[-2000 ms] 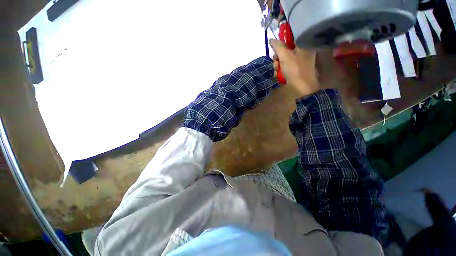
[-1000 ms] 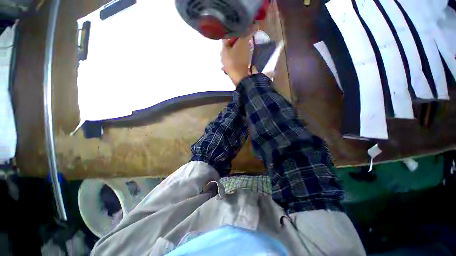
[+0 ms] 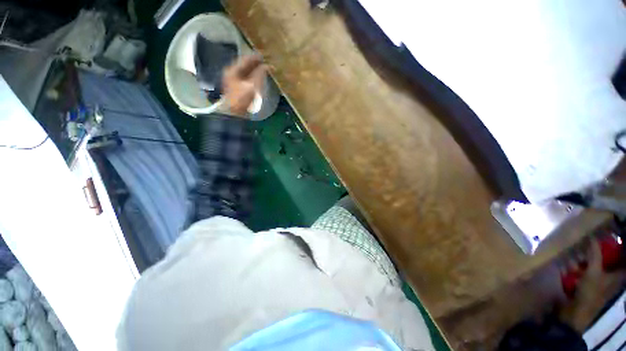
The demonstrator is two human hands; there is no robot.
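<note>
My left hand (image 3: 244, 86) is blurred over the rim of the white scrap bucket (image 3: 176, 86), beside dark fabric scraps (image 3: 211, 60) inside it; whether it holds anything is unclear. My right hand (image 3: 589, 291), partly blurred and near the right edge, is around the red machine handle (image 3: 608, 253). The cutting machine's silver base plate (image 3: 525, 223) shows at the edge of the fabric lay. The motor housing is out of view. The white paper marker (image 3: 522, 89) covers the lay, whose dark cloth edge (image 3: 473, 137) curves along the table.
The worn brown wooden table (image 3: 405, 178) runs diagonally, with its front edge above a green floor (image 3: 288, 185) dotted with small scraps. Bundled blue-grey cloth (image 3: 147, 158) and a long white surface (image 3: 55, 226) are on the left. White strips (image 3: 607, 329) show at bottom right.
The view has swung to the left. My left hand has left the machine area and moved over the bucket. My right hand remains at the machine, now at the lower right.
</note>
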